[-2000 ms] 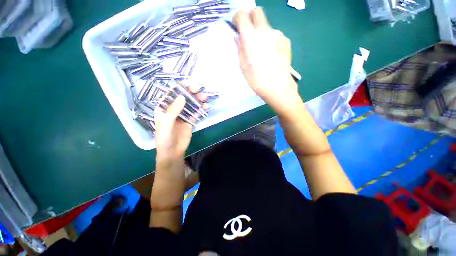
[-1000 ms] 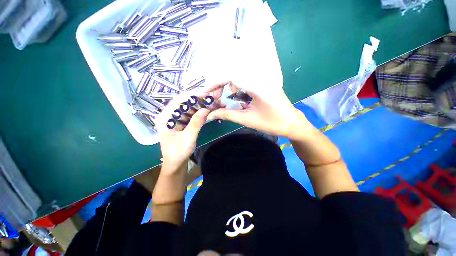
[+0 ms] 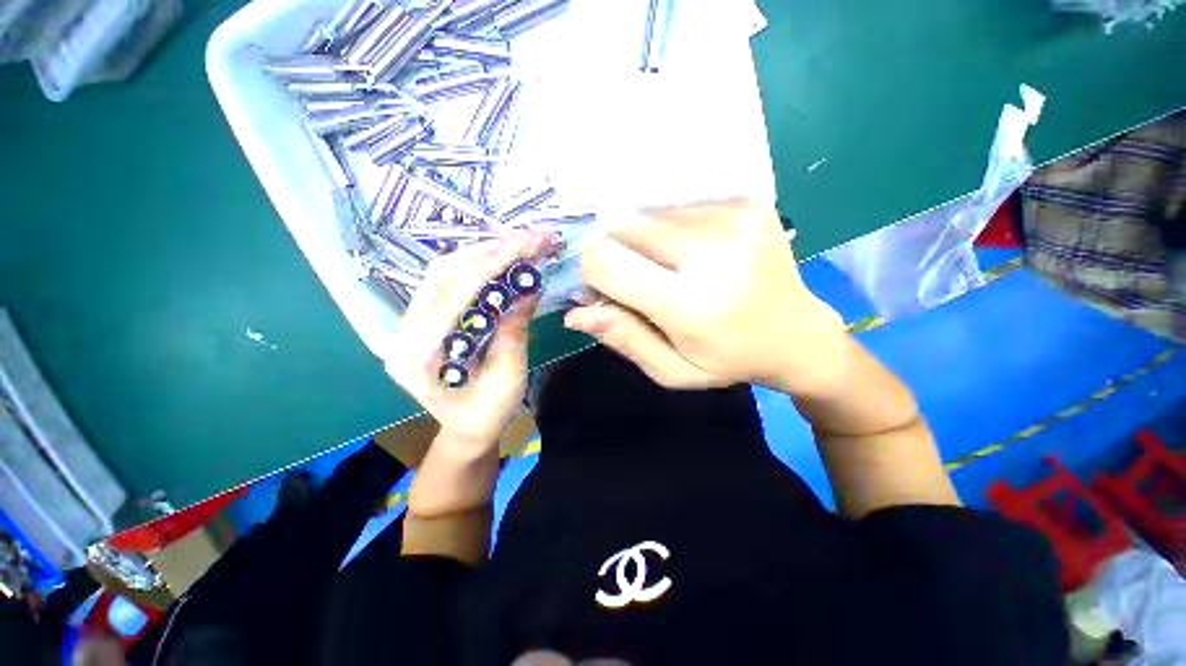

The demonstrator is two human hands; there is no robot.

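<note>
My left hand (image 3: 449, 345) holds a row of several metal cylinders (image 3: 479, 320) over the tray's near edge. Their round ends face up, dark rings with pale centres, and one shows a yellow tint. My right hand (image 3: 696, 293) is just to the right of the row, fingers curled, thumb apart from the fingers; whether it holds anything is hidden. The white tray (image 3: 280, 215) lies beyond my hands, with a pile of silver cylinders (image 3: 390, 130) on its left side. A single cylinder (image 3: 654, 35) lies apart on the tray's right side.
A crumpled clear plastic bag (image 3: 956, 234) hangs at the bench edge on the right. Translucent tubs (image 3: 78, 39) stand at the far left. A person in plaid clothing (image 3: 1106, 208) is at the right. Red stools (image 3: 1093, 507) stand on the blue floor.
My left hand first lifted the cylinders from the pile, then turned them ends up. My right hand came from the tray's far right to the bunch and is now slightly right of it.
</note>
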